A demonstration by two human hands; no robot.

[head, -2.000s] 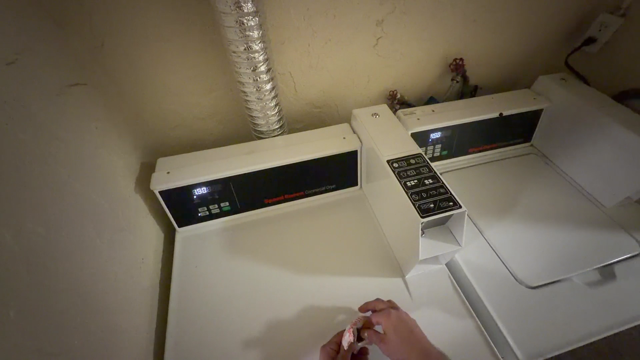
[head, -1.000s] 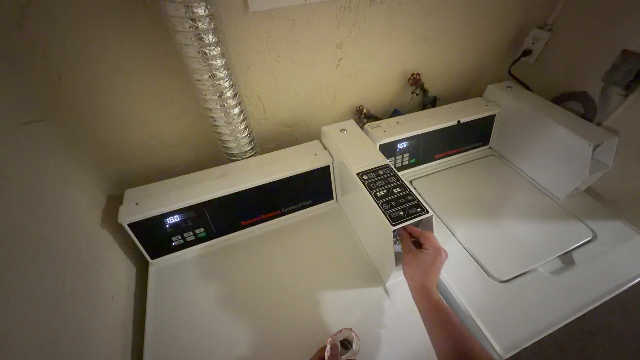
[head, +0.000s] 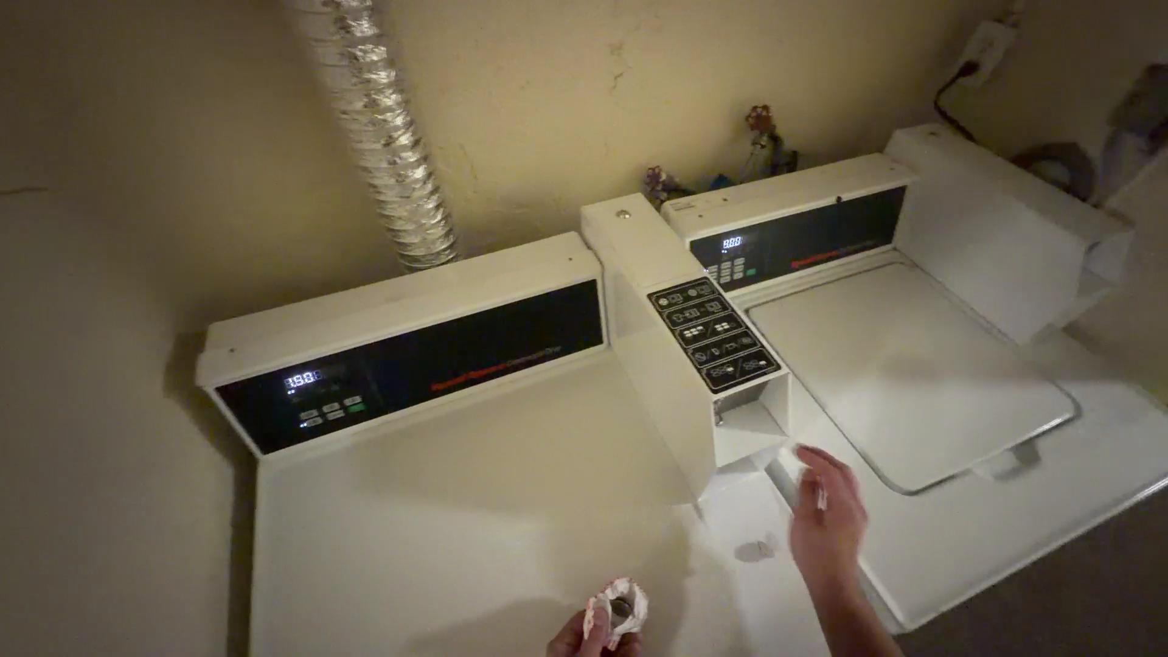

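Note:
My left hand, partly cut off by the bottom edge, holds a crumpled, torn paper coin roll; a round, dark coin shows in its opening. My right hand is raised below and right of the open front of the white metal coin box. Its fingers are bent and motion-blurred, so whether a coin is between them cannot be told. A coin slide mechanism is partly visible inside the box front. A blurred grey oval shows against the white surface left of my right hand.
A Speed Queen dryer lies left of the coin box, its lit control panel at the back. At right stands a washer with a closed lid and another coin box. A foil duct and valves are behind.
My right hand was by the paper roll, then at the coin box front, and is now lower and off it. My left hand keeps the roll near the bottom edge.

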